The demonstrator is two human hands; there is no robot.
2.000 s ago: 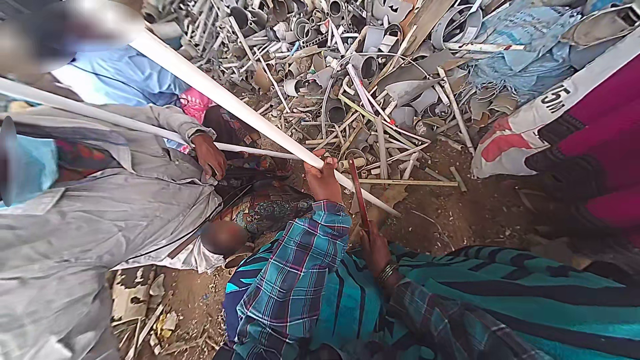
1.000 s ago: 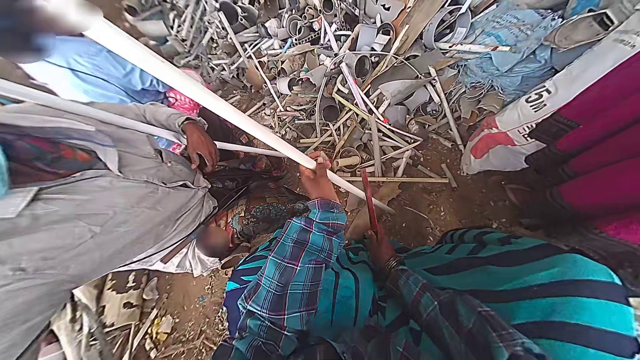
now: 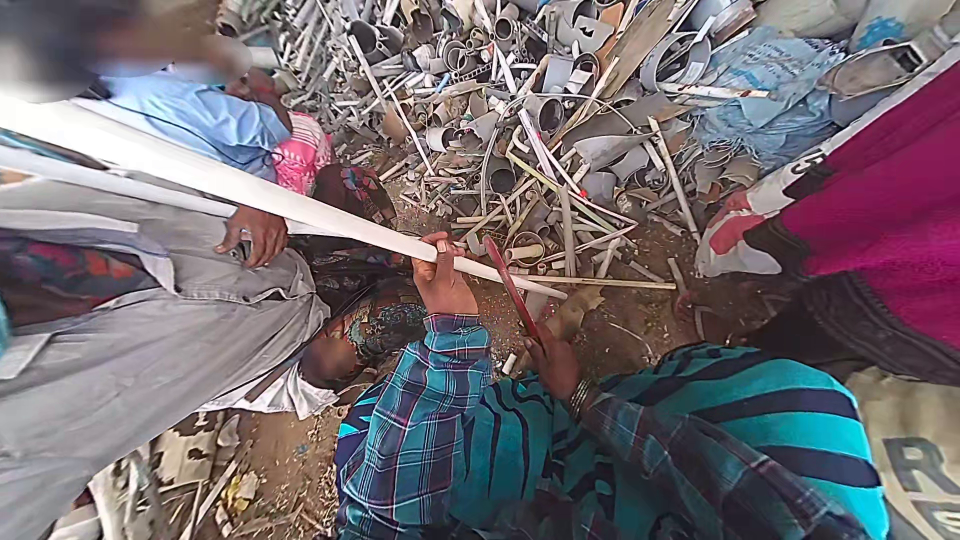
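My left hand (image 3: 444, 279) is closed around a long white plastic pipe (image 3: 330, 217) near its lower right end. The pipe slants from the upper left down to a tip over the ground. To its right, my right hand (image 3: 553, 364) grips the lower end of a dark red, narrow bar-like tool (image 3: 512, 292). That tool stands tilted, its upper end leaning left, and overlaps the pipe's end section in view; whether they touch, I cannot tell. Striped teal cloth covers my lap beneath both hands.
A heap of grey and white pipe scraps (image 3: 525, 112) spreads ahead. A person in grey clothing (image 3: 150, 322) sits at the left, a hand (image 3: 255, 235) beside a second white pipe (image 3: 112, 182). Another person in light blue (image 3: 199, 124) is beyond. A blue plastic sack (image 3: 772, 90) lies at upper right.
The red tool has shifted its tilt slightly in my right hand. My left hand has kept its grip on the white pipe.
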